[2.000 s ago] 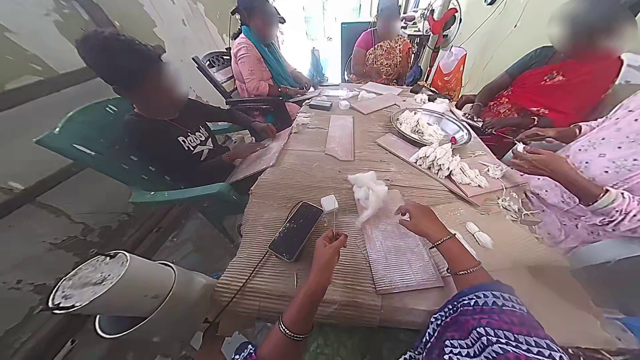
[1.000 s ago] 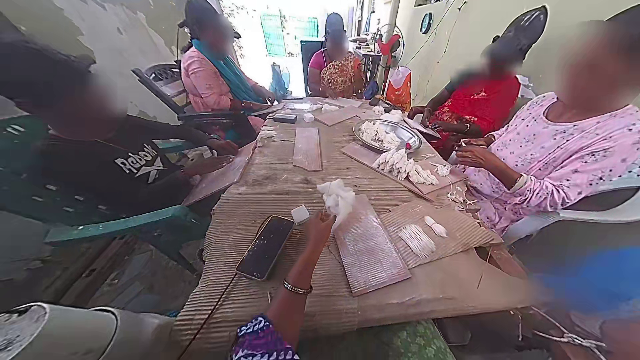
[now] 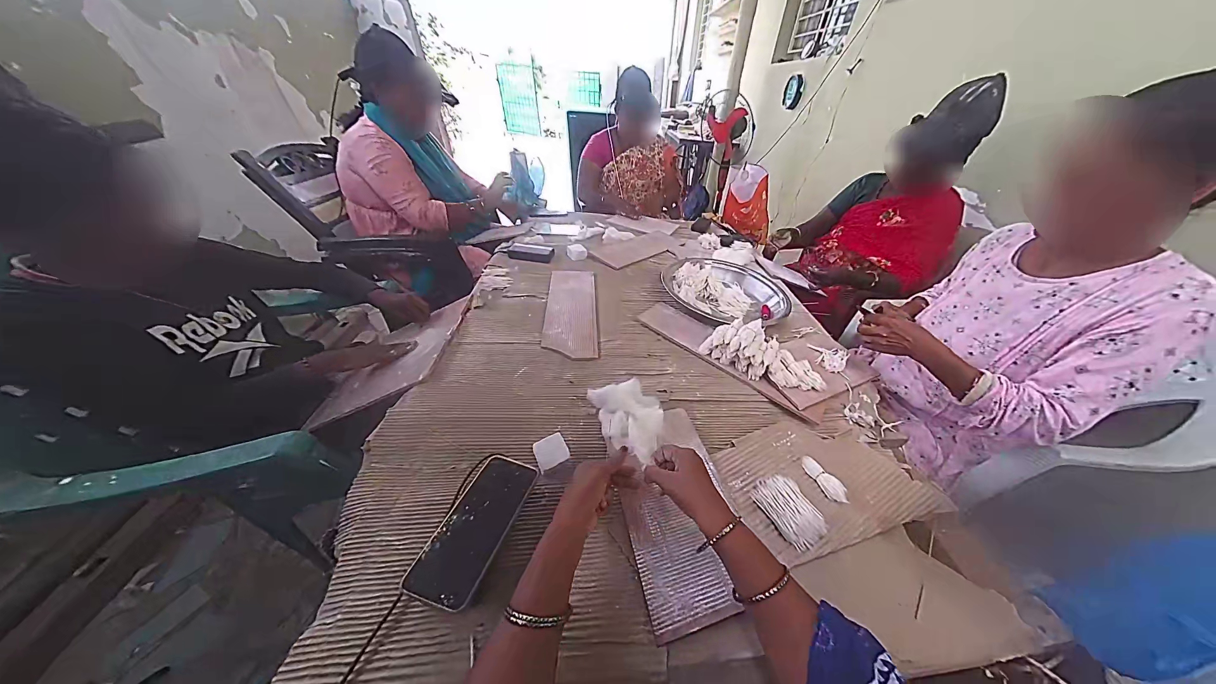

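White cotton wool [image 3: 629, 415] lies just beyond my hands, over the far end of a ribbed board [image 3: 676, 546]. My left hand [image 3: 597, 483] touches the near edge of the cotton, its fingers bent. My right hand [image 3: 682, 475] is close beside it, thumb and finger pinched on the cotton's lower end. To the left are a small white block [image 3: 551, 451] and a smartphone [image 3: 469, 532] with a cable. On the right, a bundle of thin white cotton wicks [image 3: 789, 513] and a smaller tied bundle [image 3: 825, 479] rest on corrugated cardboard [image 3: 855, 546].
Several people sit around the cardboard-covered table [image 3: 475, 418]. A steel tray [image 3: 774, 294] of white wicks stands at the right, near a board with more bundles [image 3: 760, 356]. A narrow board [image 3: 570, 318] lies mid-table. A green plastic chair [image 3: 190, 473] stands at the left.
Both hands are together at the cotton; one second ago only one hand showed there. The view has shifted since two seconds ago.
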